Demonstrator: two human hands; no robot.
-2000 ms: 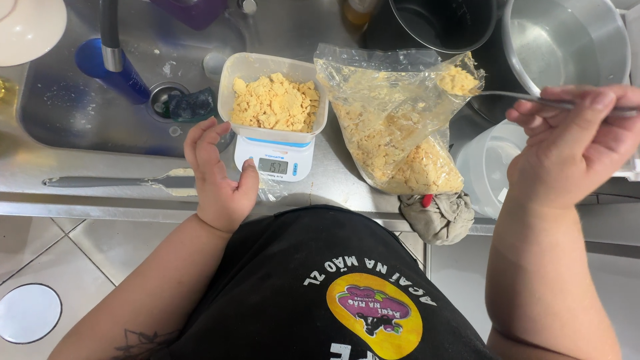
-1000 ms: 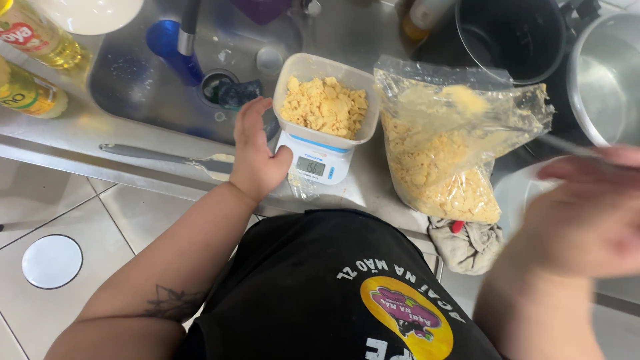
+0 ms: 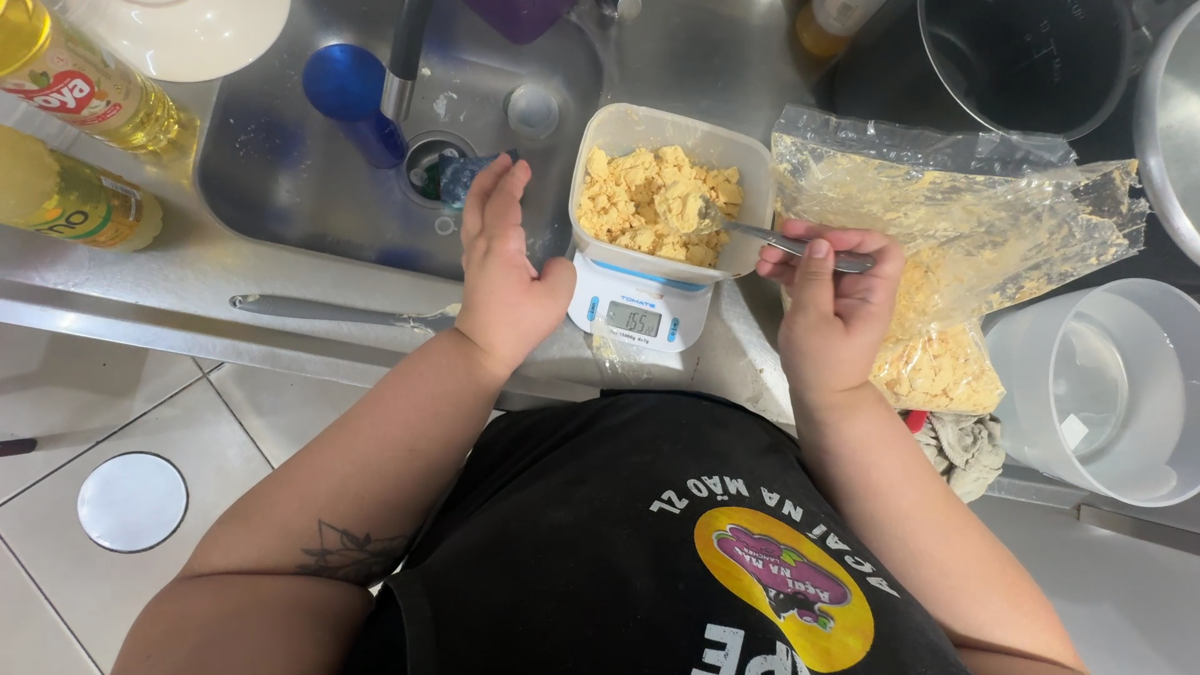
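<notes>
My right hand (image 3: 830,305) grips the handle of a metal spoon (image 3: 783,242), whose bowl is over the yellow crumbly food (image 3: 623,202) in a plastic tub (image 3: 747,145). The tub stands on a white digital kitchen scale (image 3: 692,323) with a lit display. My left hand (image 3: 511,272) is raised just left of the tub and scale, holding nothing, fingers upright and thumb apart. To the right of the tub, behind my right hand, lies a clear plastic bag (image 3: 947,375) with more of the yellow food, its mouth spread toward the right.
A steel sink (image 3: 281,187) holds a blue cup (image 3: 347,94). A grey-handled spatula (image 3: 319,307) lies along the counter edge. Oil bottles (image 3: 122,103) and a white bowl (image 3: 202,33) stand left. A dark pot (image 3: 1022,66), a translucent container (image 3: 1031,375) and a cloth (image 3: 966,450) are right.
My right hand has moved left, from beside the bag to the tub, with the spoon. Two seconds ago the spoon held food over the bag. My left hand stays beside the tub.
</notes>
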